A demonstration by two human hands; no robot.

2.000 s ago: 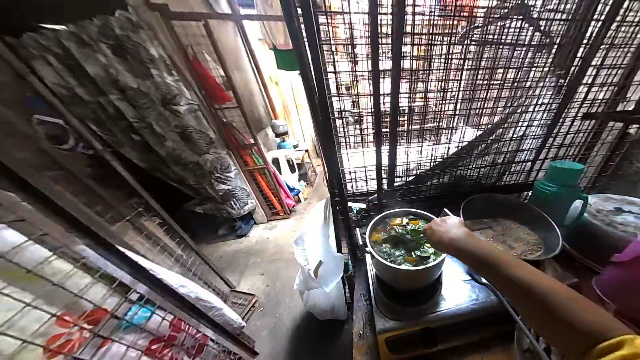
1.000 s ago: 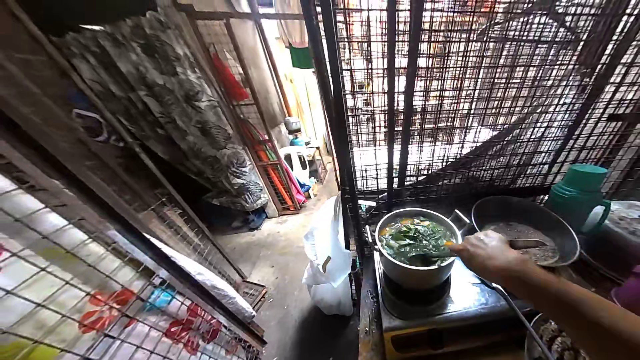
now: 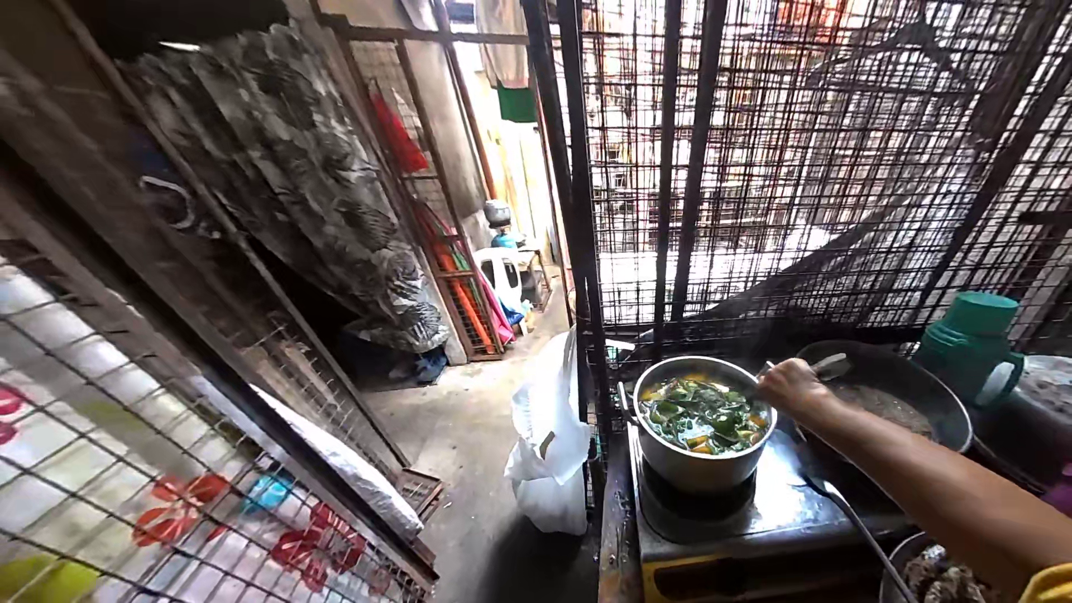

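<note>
My right hand (image 3: 794,389) is closed at the right rim of a metal pot (image 3: 702,469), by its side handle. A pale utensil end, perhaps a spoon, sticks out past the fingers on the right; which part I grip is not clear. Green leaves and orange pieces in broth (image 3: 699,414) fill the pot, which sits on a gas stove (image 3: 779,515). Behind my forearm is a dark wok (image 3: 950,402) with brownish liquid. A long-handled metal ladle (image 3: 854,519) rests on the stove, its handle crossing a bowl of food (image 3: 942,578). My left hand is out of view.
A green thermos jug (image 3: 963,347) stands beyond the wok, with another lidded pot (image 3: 1047,394) at the right edge. Metal mesh (image 3: 754,167) rises behind the stove. A white plastic bag (image 3: 548,444) hangs to its left. Further off are a white plastic chair (image 3: 500,272) and a patterned curtain (image 3: 310,167).
My right hand has shifted from over the pot's contents to its right rim and handle. The leaves now lie spread over the broth.
</note>
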